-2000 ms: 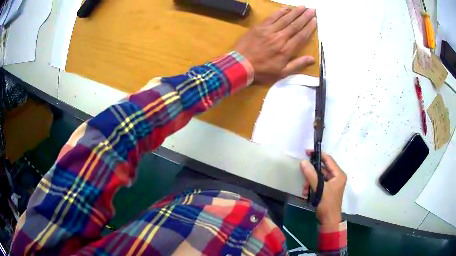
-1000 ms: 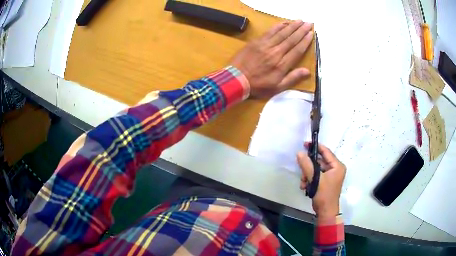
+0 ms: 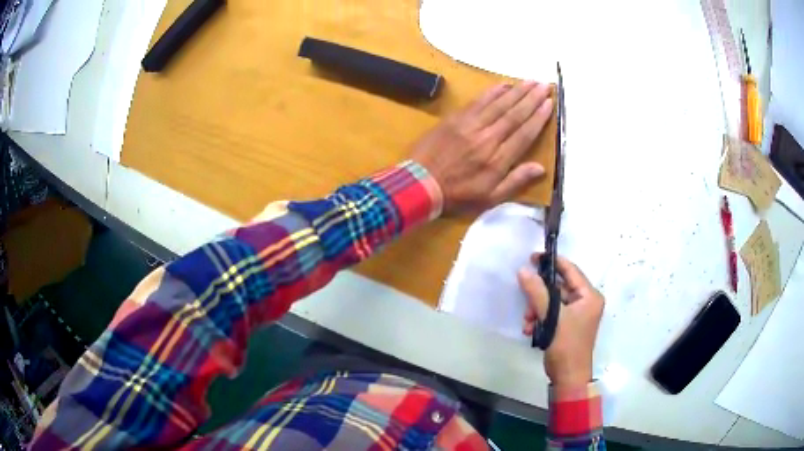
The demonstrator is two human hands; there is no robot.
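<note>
The tan panel (image 3: 264,114) lies on white sheet material (image 3: 498,255), which shows in the curved notch at its near right and beyond its far edge. Two black bar weights (image 3: 370,70) rest on the panel. My left hand (image 3: 485,145) lies flat on the panel's right end, palm down, fingers apart, holding nothing. My right hand (image 3: 569,308) grips the black loop handles of the long fabric shears (image 3: 554,194). The blades point away from me along the panel's right edge and look nearly closed.
To the right lie a black smartphone (image 3: 696,342), a red pen (image 3: 729,242), small beige pieces (image 3: 748,172), an orange-handled tool (image 3: 752,110) and a pinkish ruler (image 3: 725,53). More white sheets (image 3: 44,70) lie at the left. The table's near edge curves across below.
The panel, weights and table items appear lower in the view. The shears, in my right hand, sit further along the panel's right edge. My left hand stays flat on the same end.
</note>
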